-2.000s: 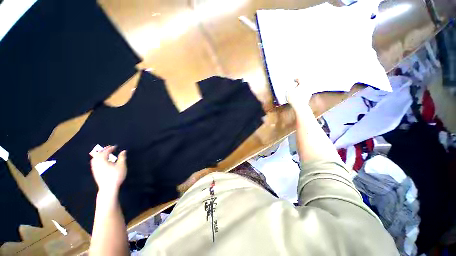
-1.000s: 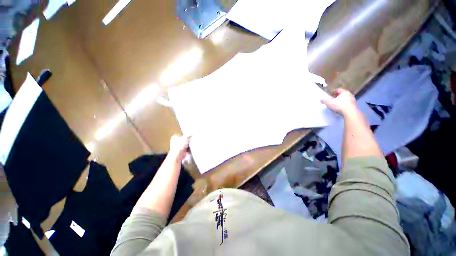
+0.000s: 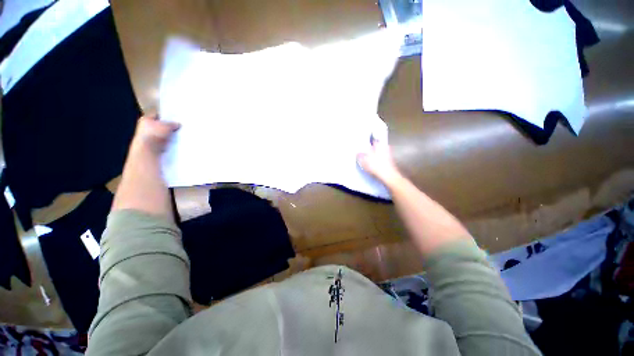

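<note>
A large white pattern sheet point(image 3: 271, 115), shaped like a garment panel, is held over the table in front of me. A thin dark rim shows under its lower right edge. My left hand point(image 3: 157, 133) grips its left edge. My right hand point(image 3: 377, 161) grips its lower right corner. The fingertips of both hands are partly hidden by the sheet or blurred. Stacked dark cut panels point(image 3: 233, 240) lie just below the sheet, between it and my body.
A larger dark stack point(image 3: 73, 111) lies at the left, with a white strip point(image 3: 49, 35) along its far edge. A small white ticket point(image 3: 90, 245) lies on dark panels. Another white sheet point(image 3: 500, 62) covers dark plies at the right. A metal base plate point(image 3: 409, 26) stands behind. Fabric scraps point(image 3: 563, 261) lie below the table edge.
The white sheet has moved left with both hands on it, towards the dark panels. Earlier, my left hand was on the dark panels and my right hand at the sheet.
</note>
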